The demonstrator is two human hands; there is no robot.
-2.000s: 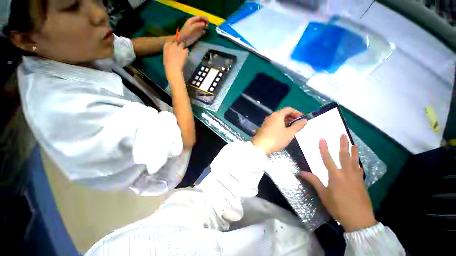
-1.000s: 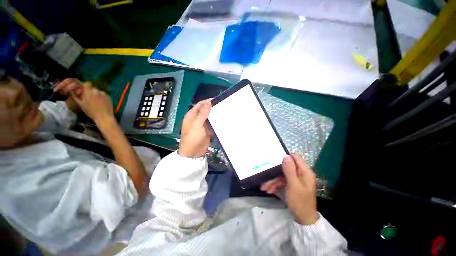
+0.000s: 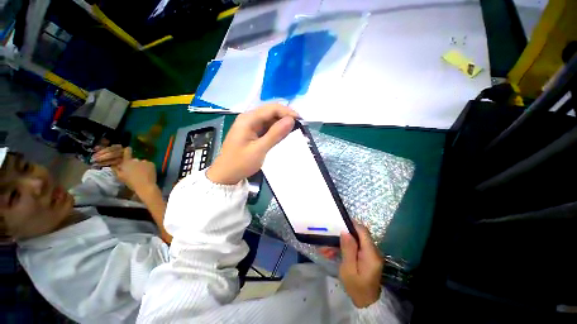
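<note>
A tablet [image 3: 304,186] with a black border and a glowing white screen is held up and tilted, with a small blue mark near its lower edge. My left hand [image 3: 253,142] grips its upper end, fingers over the top edge. My right hand [image 3: 359,266] grips its lower right corner, thumb at the front. The tablet is above a bubble wrap pad [image 3: 379,183] on the green mat. The back of the tablet is hidden.
A co-worker [image 3: 76,247] sits at the left, hands together, beside an open tablet [image 3: 197,152] and an orange-red stick [image 3: 168,154]. Blue film [image 3: 294,63] lies on white sheets [image 3: 405,76] behind, with a yellow tag [image 3: 462,64]. Dark equipment [image 3: 506,209] stands at the right.
The tablet went from the pad up into both hands, then tilted more steeply. My left hand moved to its top end. The mark looks blue instead of green. The co-worker's stick was put down.
</note>
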